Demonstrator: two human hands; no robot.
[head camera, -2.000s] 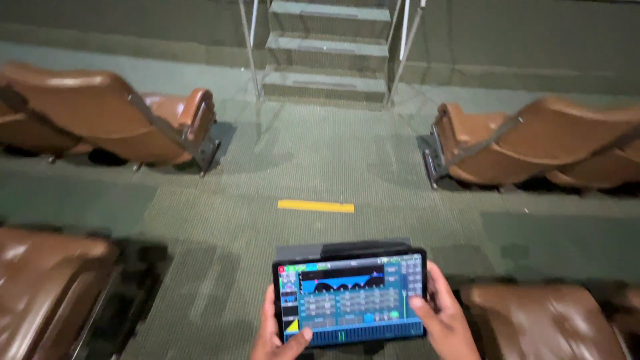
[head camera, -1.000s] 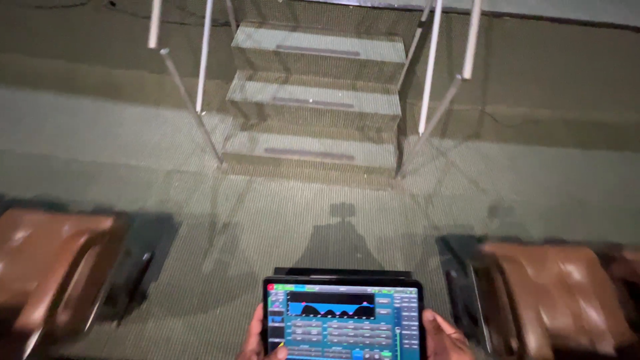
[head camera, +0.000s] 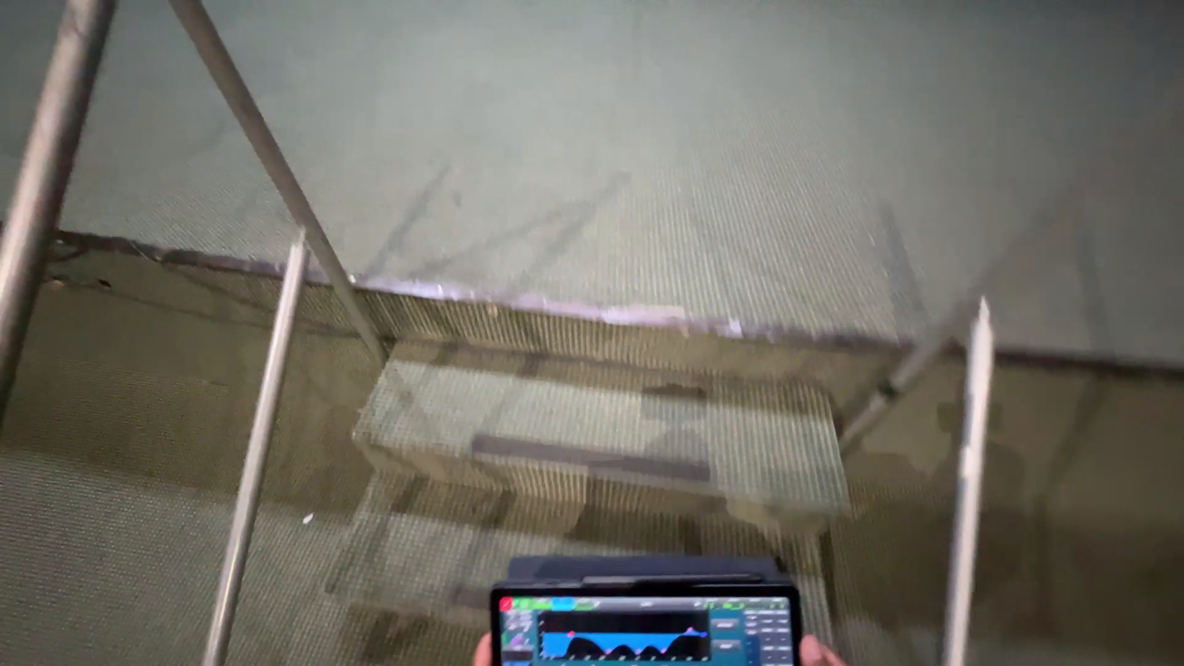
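A tablet computer (head camera: 647, 638) in a dark case shows at the bottom middle, its lit screen bearing a blue and black graph and rows of buttons. Its lower part is cut off by the frame edge. At its left edge, my left hand (head camera: 483, 650) shows only as a sliver of finger. On the right edge lies a small part of my right hand (head camera: 818, 651). Both hands hold the tablet from its sides. A dark pen-like bar (head camera: 671, 580) lies along the top of the case.
Carpeted steps (head camera: 592, 439) rise just beyond the tablet to a carpeted upper floor (head camera: 647, 166) with a worn edge (head camera: 573, 307). Metal rails flank the steps, a left post (head camera: 257, 453) and a right post (head camera: 969, 490). A small white scrap (head camera: 308, 519) lies at left.
The view has moved forward to the steps, and the brown seats seen earlier are out of view. The tablet stays between both hands but sits lower in the frame.
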